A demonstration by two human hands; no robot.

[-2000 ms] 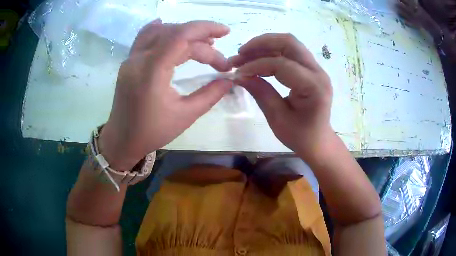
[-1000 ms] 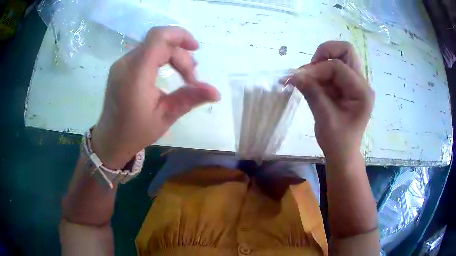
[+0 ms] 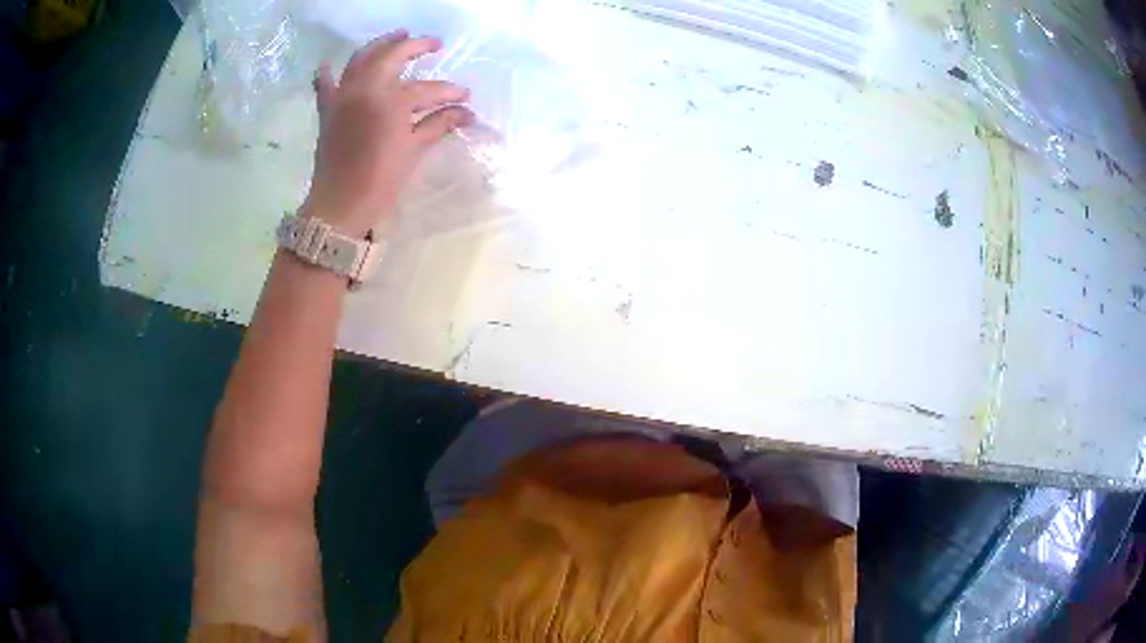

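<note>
My left hand [image 3: 383,126] reaches over the left part of the table, with its fingers spread and slightly bent. Its fingertips are at thin clear plastic [image 3: 471,176], which looks like small flat bags. Glare blurs the bag edges, and no grip on a bag shows. A dim brownish shape at the lower right edge may be part of my right hand; it is too dark and cut off to be sure. The filled bag is not clearly visible.
White sticks [image 3: 779,28] lie in a row at the far side of the worn white table [image 3: 754,314]. Crinkled clear wrapping [image 3: 251,57] is at the far left, and more [image 3: 1037,88] at the far right. Shiny clear packs [image 3: 1024,572] are below the table at right.
My right hand has left the table area, and the filled bag it held is gone from there. My left hand has moved forward to the clear plastic. The view has shifted.
</note>
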